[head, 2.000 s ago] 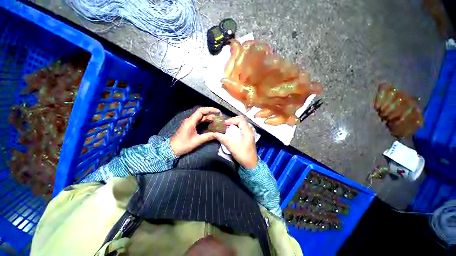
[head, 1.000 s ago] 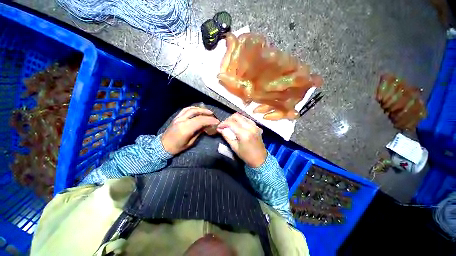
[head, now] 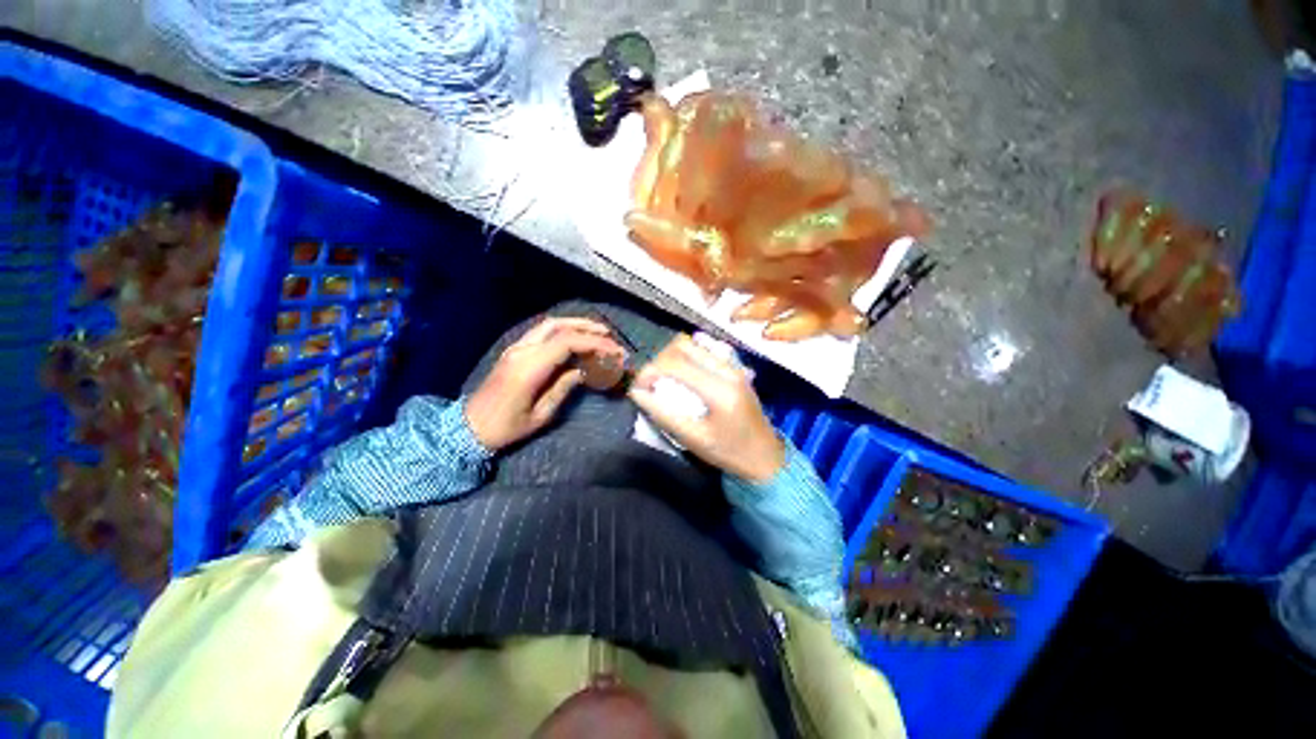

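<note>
My left hand (head: 531,383) grips a small amber piece (head: 603,371) between thumb and fingers over my lap. My right hand (head: 710,407) is just right of it, with fingers curled on a small white wad (head: 676,396). Its fingertips are close to the right end of the amber piece; whether they touch is not clear. A heap of amber pieces (head: 765,195) lies on a white sheet (head: 813,361) on the bench in front of me.
A large blue crate (head: 231,332) with amber pieces stands at left. A small blue crate (head: 924,676) with dark rows is lower right. On the bench are pale twine (head: 361,44), a dark round pair (head: 611,90), black snips (head: 901,286), an amber bunch (head: 1162,274) and a white tub (head: 1195,419).
The hands were close together around the piece and are now slightly apart, showing its rounded end. The right hand has shifted a little right. The camera view has shifted slightly.
</note>
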